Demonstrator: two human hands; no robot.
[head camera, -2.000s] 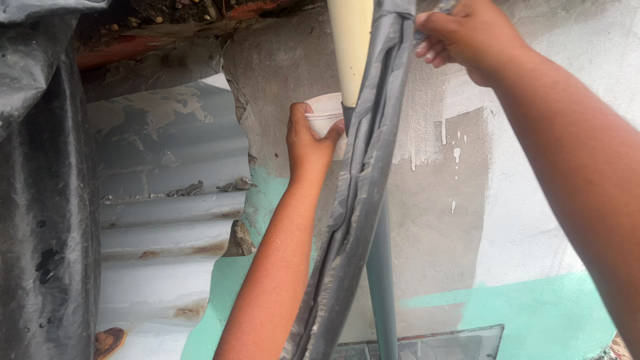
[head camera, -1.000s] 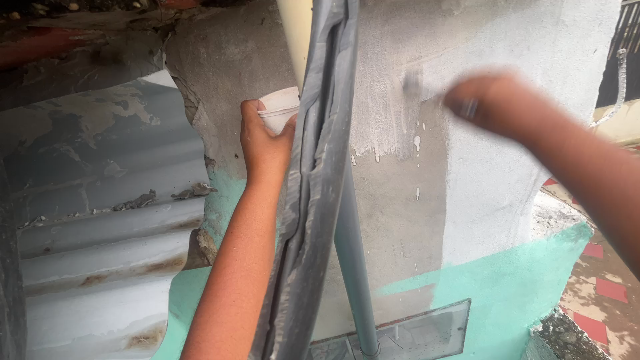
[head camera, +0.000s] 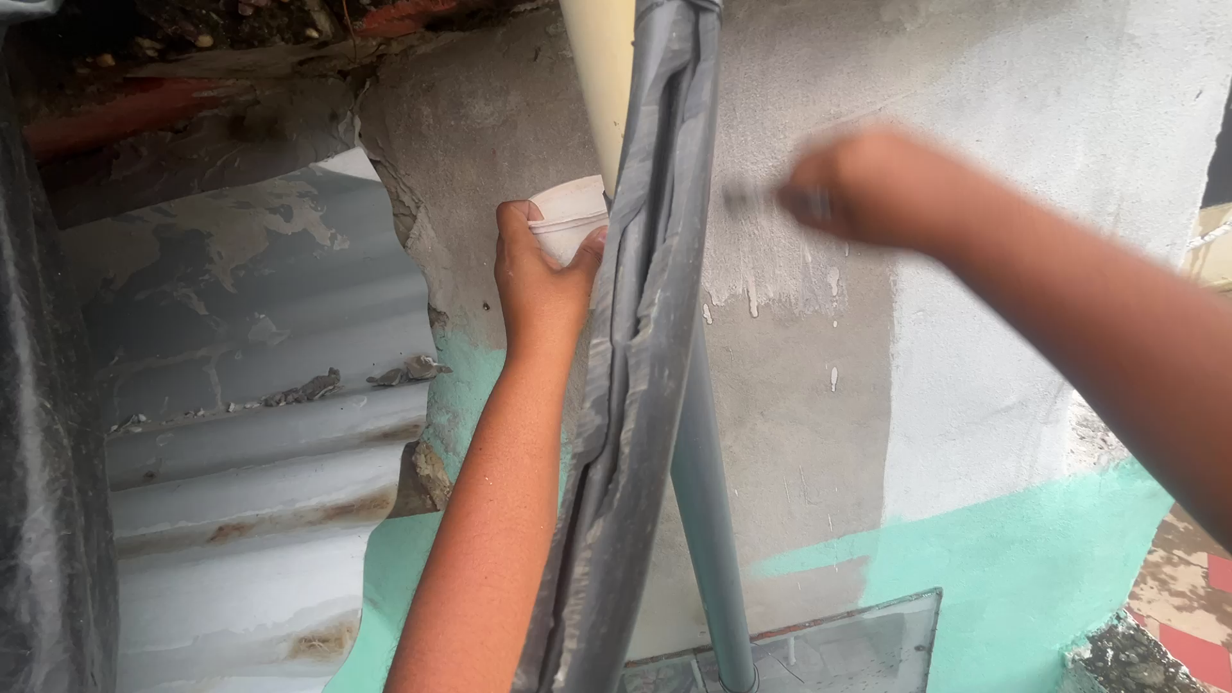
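Observation:
My left hand (head camera: 547, 260) grips a small white plastic cup (head camera: 570, 217) by its rim, beside a cream pipe (head camera: 603, 77). A split grey plastic tube (head camera: 654, 289) crosses in front and hides part of the cup and fingers. Blurred by motion, my right hand (head camera: 847, 192) is closed on a brush-like tool (head camera: 751, 199) near the wall (head camera: 789, 423). The tool's head is too blurred to tell its kind. Wet pale paint with drips (head camera: 756, 289) lies on the bare grey part of the wall, left of a white-painted part.
Corrugated metal sheeting (head camera: 260, 481) lies at the left, with black plastic sheeting (head camera: 48, 433) beside it. A grey-green pipe (head camera: 707, 520) runs down to a framed panel (head camera: 847, 645) at the wall's foot. Green paint (head camera: 1020, 558) covers the lower wall.
My right hand has moved down from the top beside the tube and now works over the grey wall right of it. My left hand still holds the cup. More pale drips show on the wall.

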